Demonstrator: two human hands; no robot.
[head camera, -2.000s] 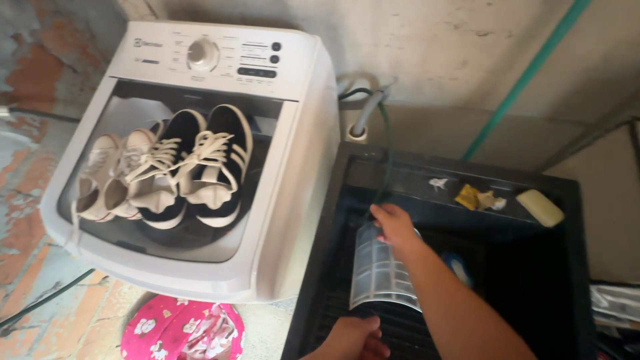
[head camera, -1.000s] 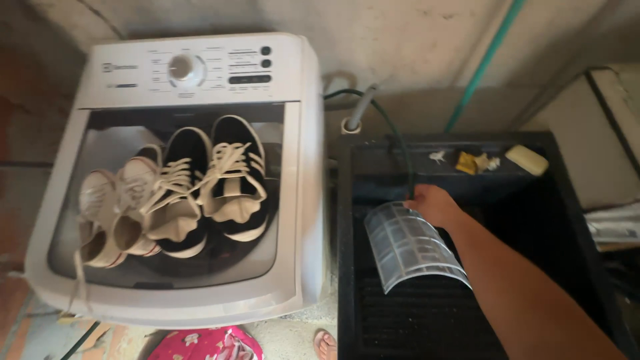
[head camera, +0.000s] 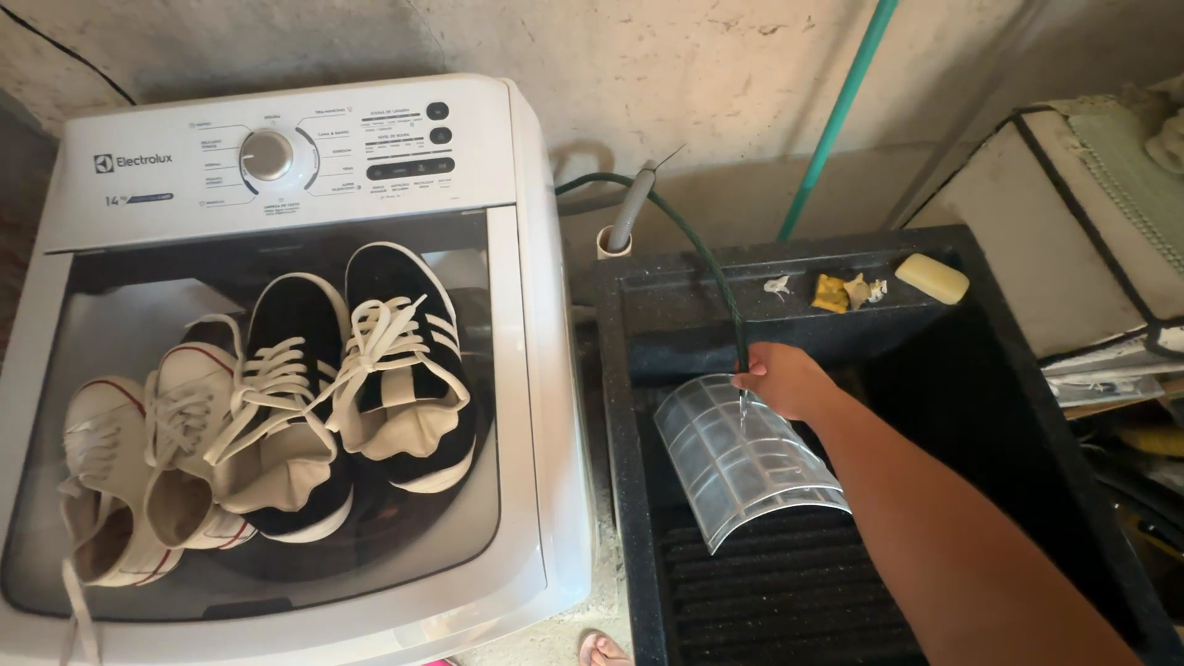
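My right hand (head camera: 784, 377) pinches the end of a dark green hose (head camera: 717, 268), and water runs from it onto a curved mesh filter screen (head camera: 740, 453) with a plastic grid frame. The screen arches over the ribbed washboard (head camera: 768, 592) of a black laundry sink (head camera: 634, 518), its top edge just under my fingers. Whether the fingers also touch the screen is hard to tell. My left hand is out of view.
An Electrolux washing machine (head camera: 546, 370) stands at left, with black sneakers (head camera: 407, 370) and white sneakers (head camera: 102, 481) on its lid. A soap bar (head camera: 932, 278) and a yellow sponge piece (head camera: 831, 292) lie on the sink's back ledge. A grey drain hose (head camera: 632, 211) enters a pipe.
My left hand, near the lower edge of the screen two seconds ago, has gone out of view. My right hand remains at the hose end above the screen.
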